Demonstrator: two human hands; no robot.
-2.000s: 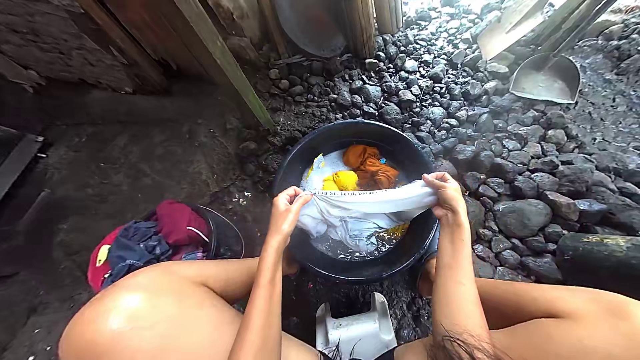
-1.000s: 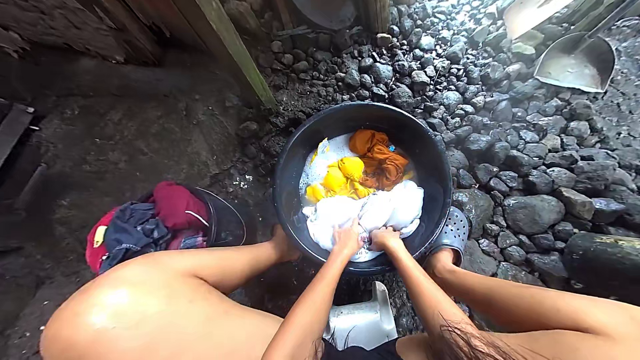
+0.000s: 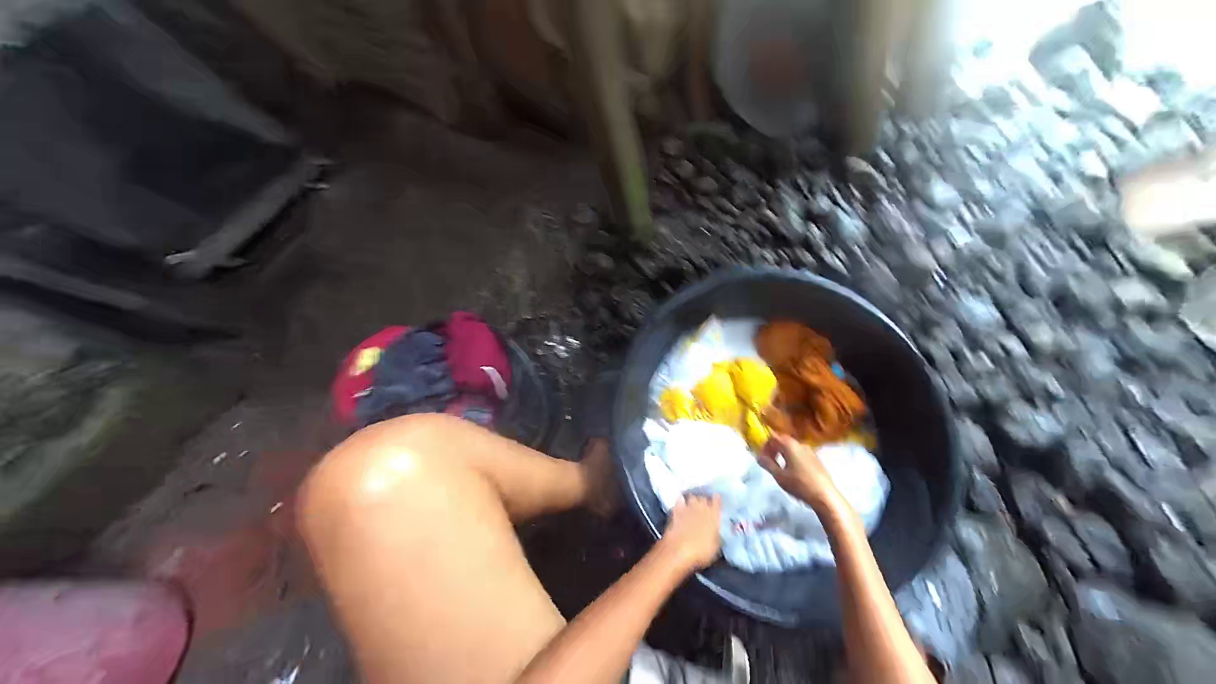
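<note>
A round black basin (image 3: 921,418) holds wet clothes in water. White cloth (image 3: 774,518) fills its near part, with a yellow cloth (image 3: 727,391) and an orange-brown cloth (image 3: 807,380) behind. My left hand (image 3: 696,528) is on the white cloth at the near left, its fingers bent down; the blur hides whether it grips. My right hand (image 3: 796,467) is over the middle of the basin, closed on a piece of cloth beside the yellow one; which cloth it is cannot be told.
Left of the basin, a dark container (image 3: 532,399) holds red and dark clothes (image 3: 413,370). A wooden post (image 3: 617,142) stands behind. Grey stones (image 3: 1035,380) cover the ground at right. A pink object (image 3: 90,632) lies at the lower left, and a whitish stool (image 3: 674,665) at the bottom edge.
The stretched white cloth was lowered into the basin. My hands, close together a second ago, are now apart, the right one farther in toward the yellow cloth. The view has swung left.
</note>
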